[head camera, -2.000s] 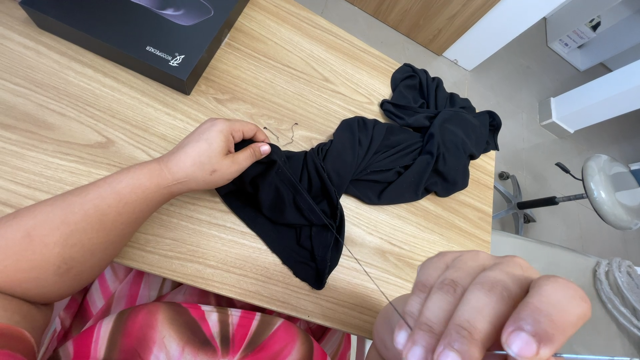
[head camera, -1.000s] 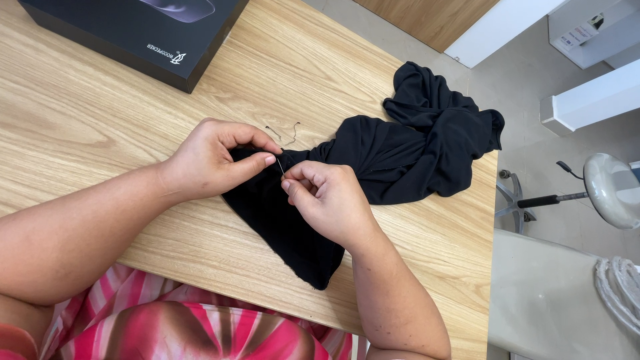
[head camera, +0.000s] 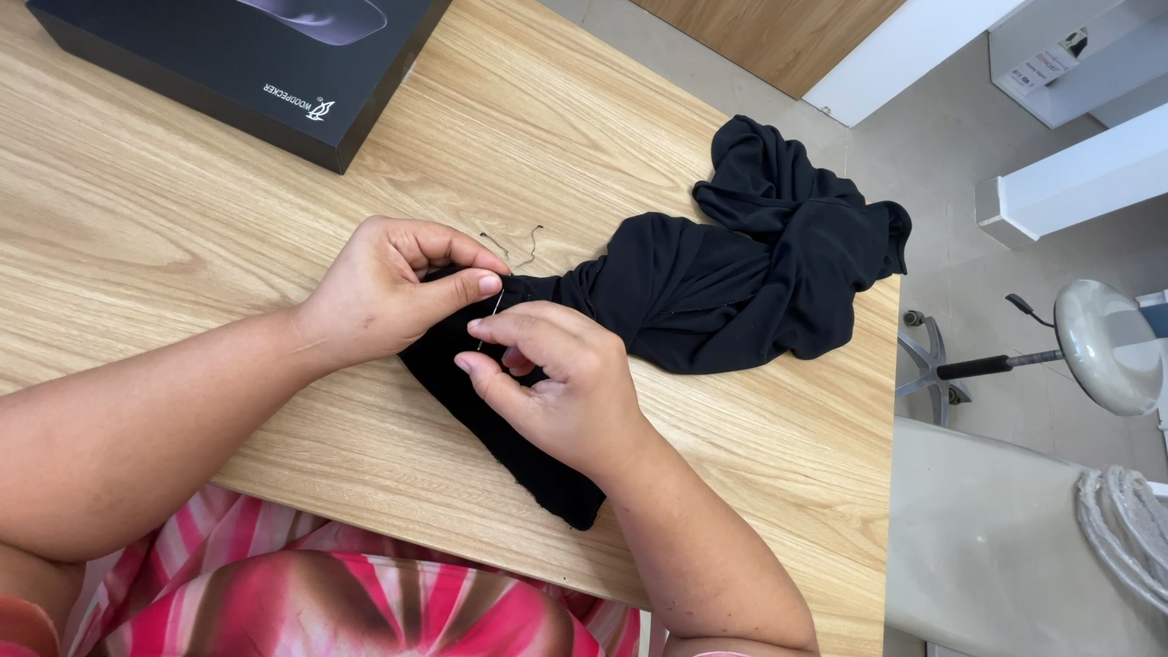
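Observation:
A black cloth garment (head camera: 721, 292) lies bunched across the wooden table (head camera: 511, 119), one end spread flat below my hands. My left hand (head camera: 401, 292) pinches the fabric's upper edge between thumb and forefinger. A thin sewing needle (head camera: 498, 306) slants from the fabric at my left fingertips down toward my right hand (head camera: 552, 374). The thumb and forefinger of the right hand are slightly parted around the needle's lower end; whether they grip it is not clear. Two short dark thread scraps (head camera: 534, 245) rest on the table just beyond the left fingertips.
A black Woodpecker box (head camera: 246, 82) stands at the table's upper left. Past the right edge are a wheeled stool (head camera: 1109, 347), a pale padded surface (head camera: 985, 529) with a coiled clear-wrapped hose (head camera: 1127, 529), and white furniture parts (head camera: 1077, 173).
My right hand, at lower right two seconds ago with a thread drawn taut, has come back to the cloth beside my left hand. The left hand stays at the fabric edge.

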